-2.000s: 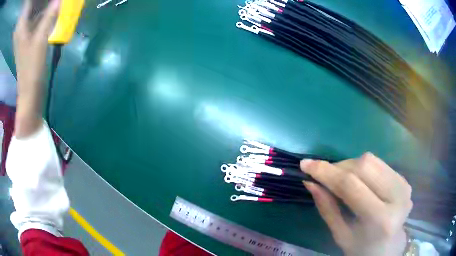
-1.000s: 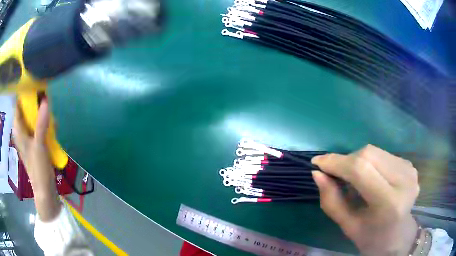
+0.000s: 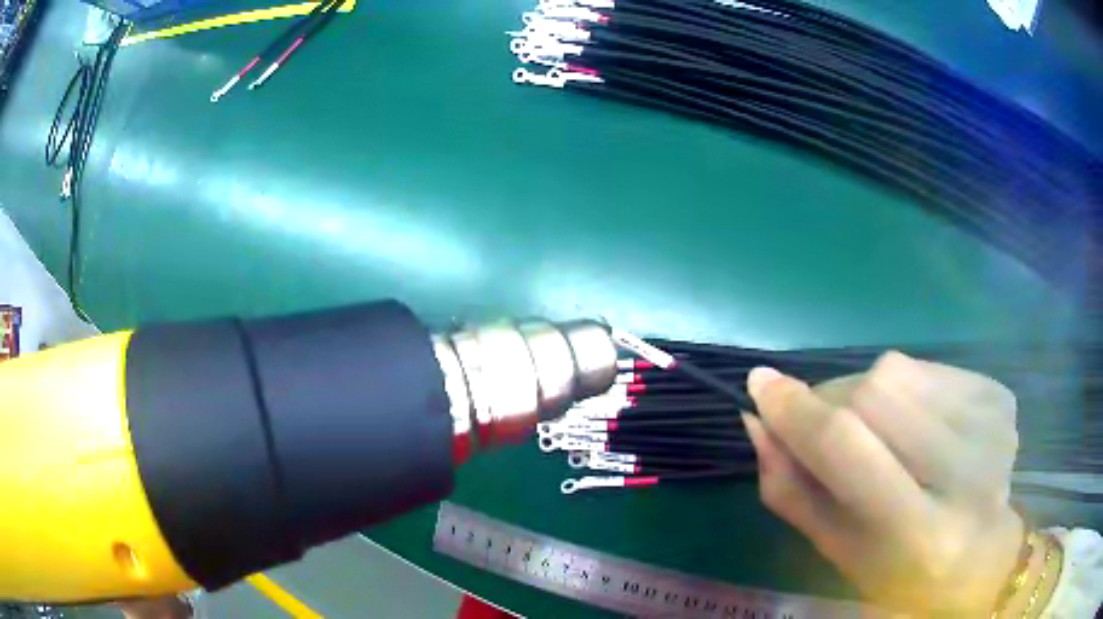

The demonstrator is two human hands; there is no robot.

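The heat gun (image 3: 290, 441) lies across the lower left, its stepped silver nozzle at the marker sleeves of the near bundle. Only a small part of my left hand (image 3: 157, 608) shows under the yellow body, at the bottom edge. My right hand (image 3: 889, 478) pinches a black cable lead (image 3: 714, 381) between thumb and finger. This lead's white marker sleeve (image 3: 644, 348) is raised at an angle just beyond the nozzle tip. The near bundle of leads (image 3: 689, 441) lies under and beside my fingers. The nozzle hides some of its ring terminals.
A second fanned bundle of leads (image 3: 774, 97) lies at the upper right. A steel ruler (image 3: 581, 566) lies along the near edge of the green bench (image 3: 363, 157). Spare leads (image 3: 281, 58) and a thin black cord (image 3: 80, 169) are at upper left. White paper (image 3: 1014, 10) shows at the top right.
The heat gun has come from the upper left down to the near bundle, with its nozzle at the sleeves. My right hand has stayed near the same place, with the pinched lead's end now lifted.
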